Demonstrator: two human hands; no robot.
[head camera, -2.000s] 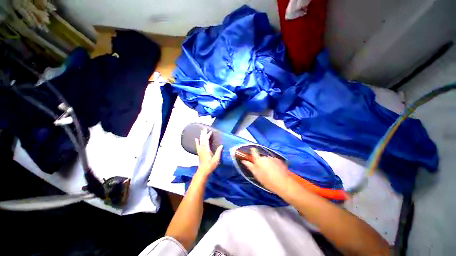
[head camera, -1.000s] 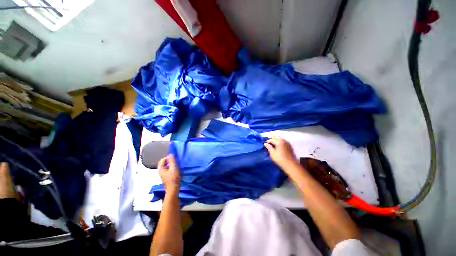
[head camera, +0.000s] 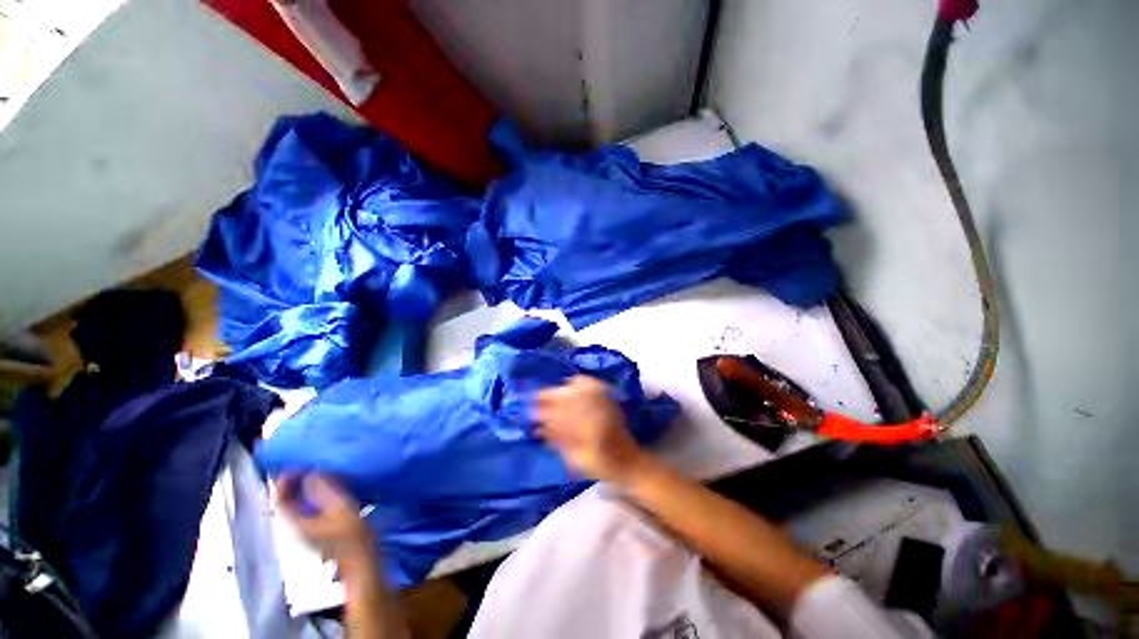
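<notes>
The blue garment piece (head camera: 425, 437) lies bunched and spread in front of me, covering the sleeve board, which is hidden. My left hand (head camera: 327, 514) is blurred at the garment's lower left edge; whether it grips the cloth is unclear. My right hand (head camera: 585, 427) is blurred over the garment's right part, with cloth bunched beside the fingers; its grip is unclear. The steam iron (head camera: 756, 397) rests on the white-covered table (head camera: 675, 335) to the right, untouched.
Two heaps of blue garments, left (head camera: 331, 250) and right (head camera: 650, 219), lie at the back. Navy garments (head camera: 125, 462) lie at left. A red padded shape (head camera: 400, 94) leans on the wall. The steam hose (head camera: 974, 250) hangs at right, its orange-red sleeve (head camera: 874, 428) near the iron.
The iron went from my right hand to the table. The blue piece now covers the grey board's end, which showed before. Both hands moved with it, and the view shifted right.
</notes>
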